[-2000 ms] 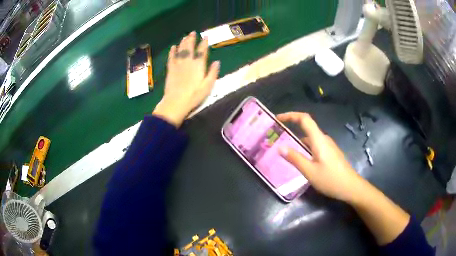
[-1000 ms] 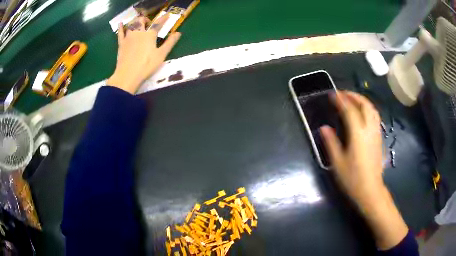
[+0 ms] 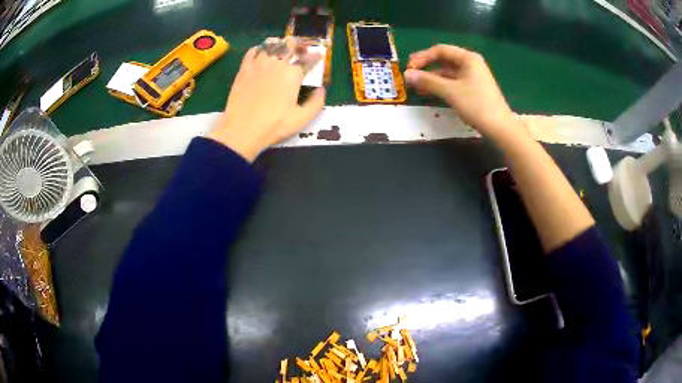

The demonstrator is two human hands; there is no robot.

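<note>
An open handset (image 3: 376,63) with a dark screen above a pale keypad board lies upright on the green belt. My right hand (image 3: 456,81) is at its right edge, thumb and forefinger together; whether they hold a small part cannot be told. My left hand (image 3: 273,93) rests over a second handset (image 3: 312,56) with a dark top and white lower block, its fingers covering the left side; a grip cannot be made out. A loose pile of small orange side parts (image 3: 351,359) lies on the dark bench at the bottom edge.
A worn white rail (image 3: 359,123) separates belt and bench. A solid orange housing (image 3: 183,67) overlaps a handset at left; another handset (image 3: 69,82) lies beyond. A white fan (image 3: 34,176) and orange-filled bag (image 3: 37,269) are at left. A smartphone (image 3: 516,239), partly under my right forearm, and another fan (image 3: 632,191) are at right.
My right hand has left the smartphone and moved to the keypad handset on the belt. My left hand now covers part of the neighbouring handset. The camera view has shifted.
</note>
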